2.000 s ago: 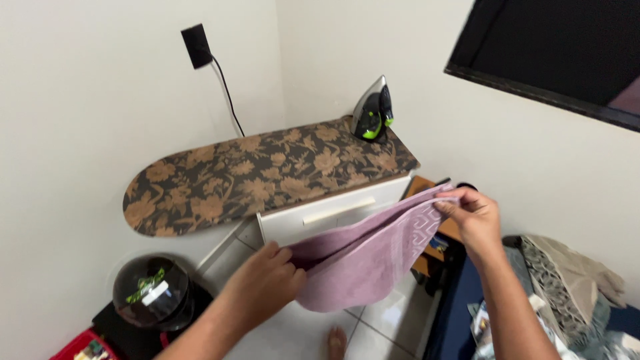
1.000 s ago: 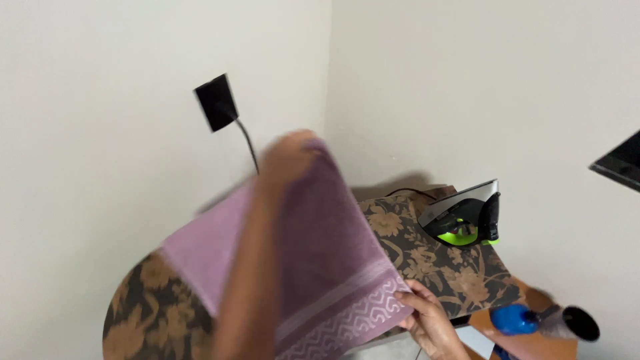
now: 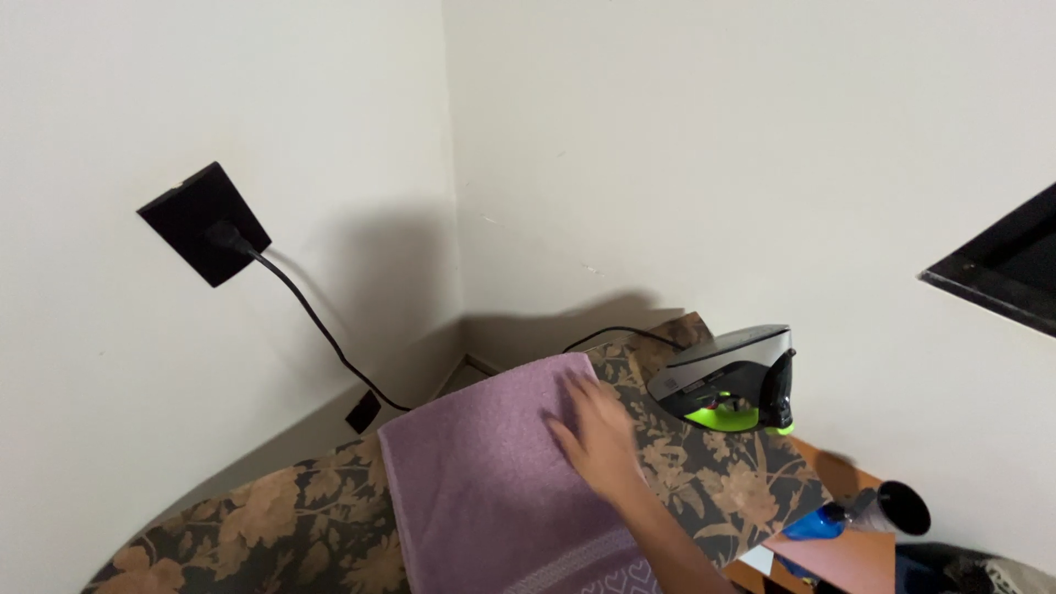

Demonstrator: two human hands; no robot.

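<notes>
A purple towel [image 3: 487,470] with a pale heart-patterned band lies spread across the floral ironing board [image 3: 272,528]. On the towel's upper right part rests my right hand [image 3: 598,441], fingers apart and slightly blurred, gripping nothing. My left hand is out of the frame. To the right of the towel an iron [image 3: 726,384] with black and lime-green parts stands on the board's right end, its metal soleplate turned toward the wall.
A black wall outlet [image 3: 205,224] holds a plug with a black cord [image 3: 309,309] running down behind the board. Walls meet behind it. At right are a blue bottle [image 3: 815,523], a dark-mouthed cup-like object [image 3: 903,507], a wooden shelf [image 3: 850,557] and a black wall-mounted panel [image 3: 1006,268].
The towel, held up in both hands earlier, now lies on the board. My right hand has let go of its edge and moved onto its surface. My left hand has left the view.
</notes>
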